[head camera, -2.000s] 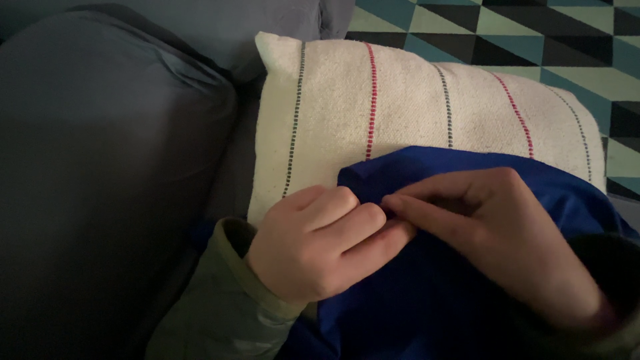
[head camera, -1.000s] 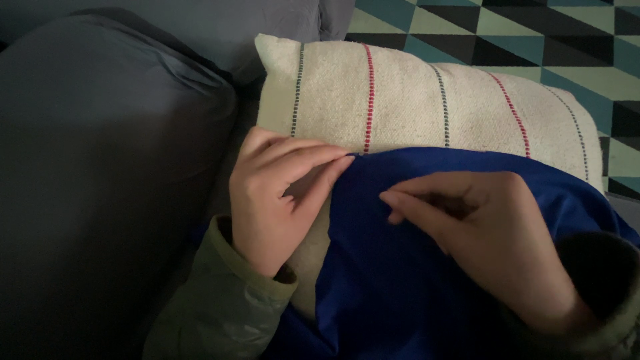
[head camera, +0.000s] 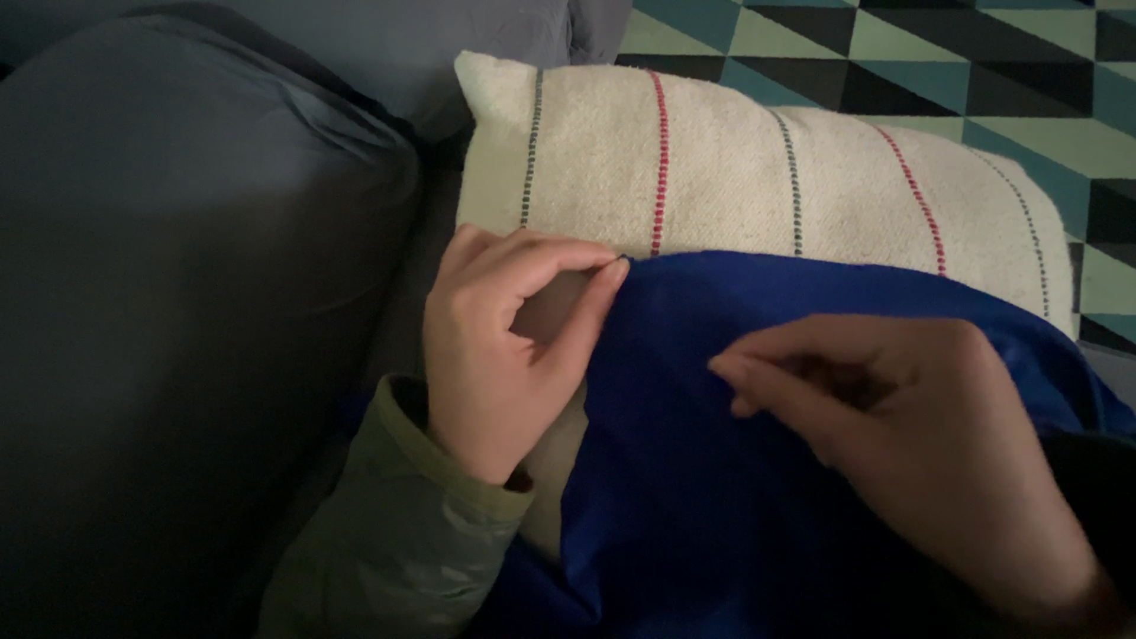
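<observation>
A blue cloth lies over the lower part of a cream woven cushion with red and dark stitched stripes. My left hand pinches the cloth's upper left corner between thumb and forefinger, at the middle of the cushion. To the right, my right hand is above the cloth with thumb and forefinger pressed together. Whether a small thing such as a needle or thread is between those fingertips cannot be seen.
Grey upholstery, seemingly a sofa, fills the left side and the top left. A rug with a triangle pattern in green, teal and black covers the floor at the top right. The lower right is very dark.
Two seconds ago both hands met at the cloth's edge. They are now apart: my left hand has turned to pinch the corner, which lies flatter, and my right hand is away from it.
</observation>
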